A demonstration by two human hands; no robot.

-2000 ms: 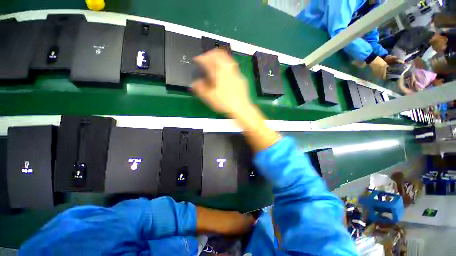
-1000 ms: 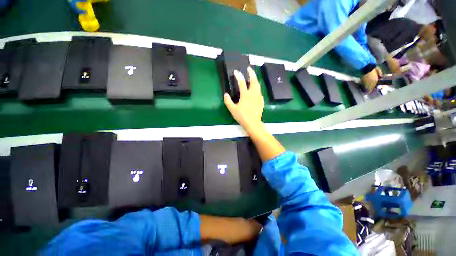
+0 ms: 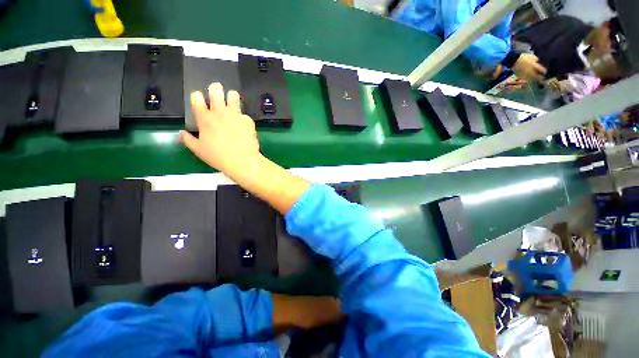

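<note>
My right hand point(image 3: 225, 129) reaches across the green conveyor belt point(image 3: 294, 150). Its fingers are slightly apart on the lower part of a black lid point(image 3: 210, 72); no grip around the lid shows. A black base with a dark strap-like item point(image 3: 265, 91) lies just right of this lid. A base point(image 3: 153, 87), a lid point(image 3: 91, 91) and another base point(image 3: 38, 91) lie to the left. My left forearm point(image 3: 301, 310) crosses the lower picture; its hand is hidden behind my right sleeve.
Closed-looking black boxes point(image 3: 343, 98) lie spaced along the belt to the right. Several lids and bases point(image 3: 179, 238) line the side bench, with a separate box point(image 3: 455, 227) farther right. Pale posts point(image 3: 466, 42) slant across. Another person's hands point(image 3: 529, 66) show at upper right. An open carton point(image 3: 473, 301) stands lower right.
My right hand has moved left, from a black box to a lid. A base now lies right of that lid. The belt boxes appear shifted left. The view has shifted slightly.
</note>
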